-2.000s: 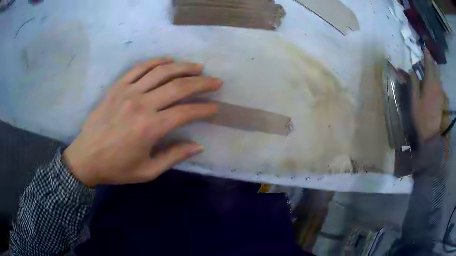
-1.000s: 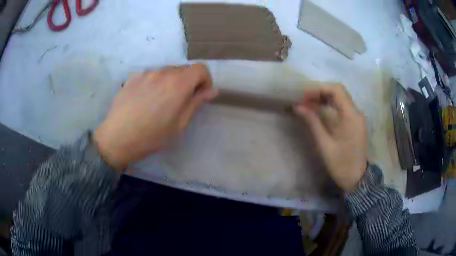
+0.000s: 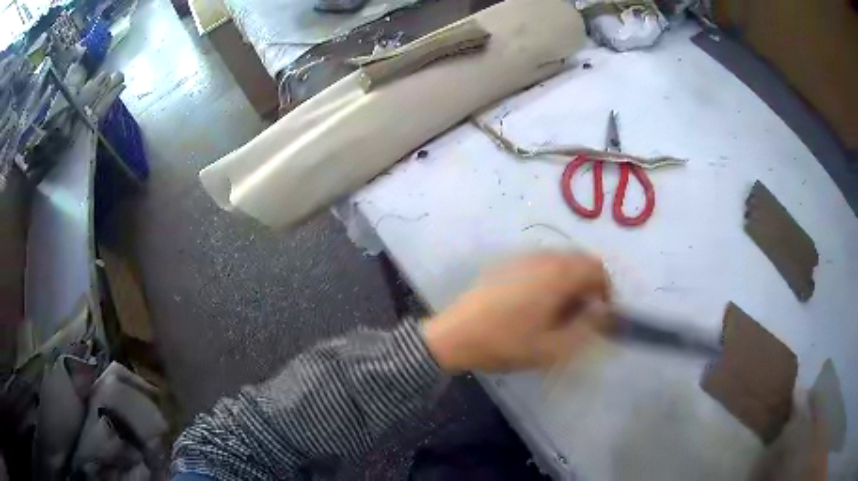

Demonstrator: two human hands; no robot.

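Note:
My left hand (image 3: pixel 527 315) is blurred and holds one end of a narrow dark strip, which looks like the pressing template (image 3: pixel 663 331). The strip points right, its far end beside the stack of brown tabs (image 3: pixel 753 371). My right hand (image 3: pixel 795 446) is blurred and cut off by the bottom edge at the lower right, just below the stack. Its fingers cannot be made out. Another brown fabric piece (image 3: pixel 783 241) lies above the stack. A pale fabric blank (image 3: pixel 830 404) lies to the right of the stack. The iron is not in view.
Red-handled scissors (image 3: pixel 611 186) lie on the white table cover (image 3: pixel 677 103), over a thin cord (image 3: pixel 541 150). A long cream padded roll (image 3: pixel 395 117) lies along the table's left side with folded tan strips (image 3: pixel 428 56) on it. Cloth heaps (image 3: pixel 94 413) are at lower left.
The view has swung left, bringing the scissors and roll in. The brown strip between both hands is gone from there; my left hand now holds a dark strip. My right hand is at the lower right edge.

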